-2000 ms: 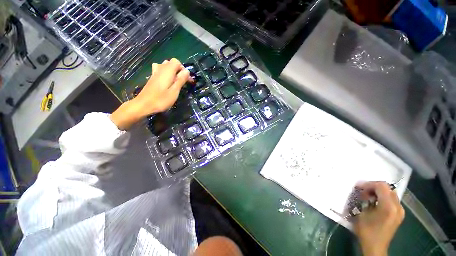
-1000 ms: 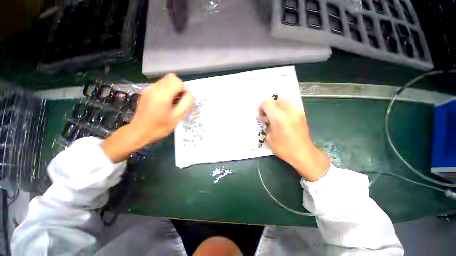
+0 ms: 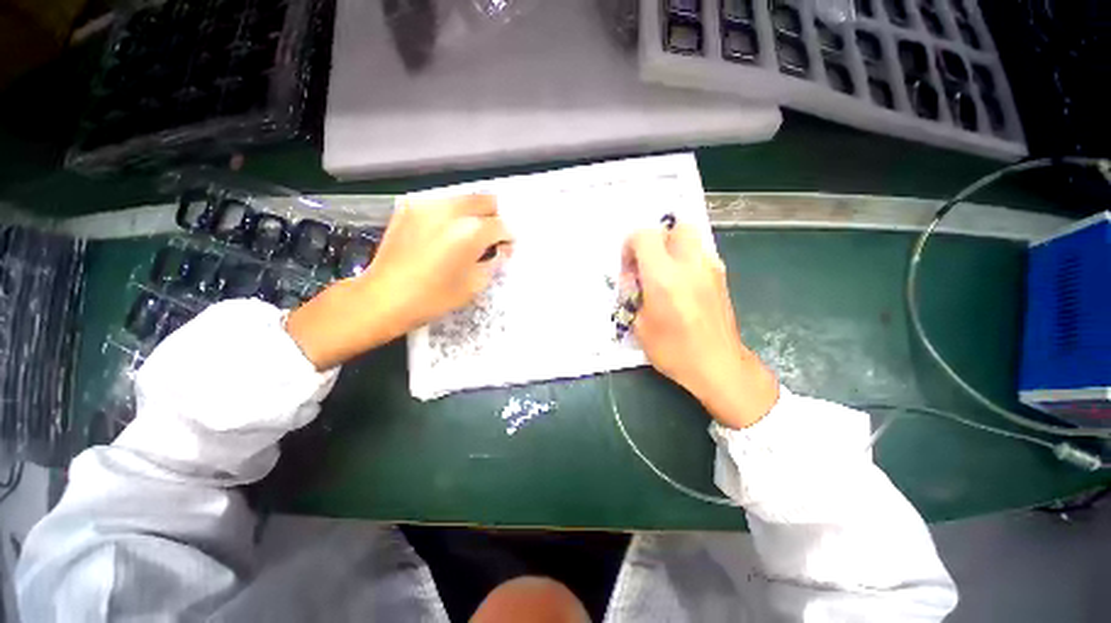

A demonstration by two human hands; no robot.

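Observation:
My left hand (image 3: 441, 262) is over the left part of the white tray (image 3: 560, 347), its fingers closed on a small black frame (image 3: 491, 252) that is mostly hidden. My right hand (image 3: 685, 292) is over the right part of the tray and holds a banded black and pale yellow vacuum pen (image 3: 626, 309). The pen is partly hidden by the fingers, and its tip cannot be made out. Tiny dark specks (image 3: 469, 326) lie spread on the tray below my left hand. The hands are apart.
A blister tray (image 3: 271, 231) with black frames is at left, beside stacked trays (image 3: 39, 329). A foam slab (image 3: 536, 128) and foam tray (image 3: 828, 83) lie behind. Silvery bits (image 3: 526, 411) lie on the green surface. A hose (image 3: 916, 262) loops near the blue box (image 3: 1070, 319).
The view has swung right from the blister tray to the white tray. My left hand has left the blister tray and come over the white tray with the frame, nearer my right hand.

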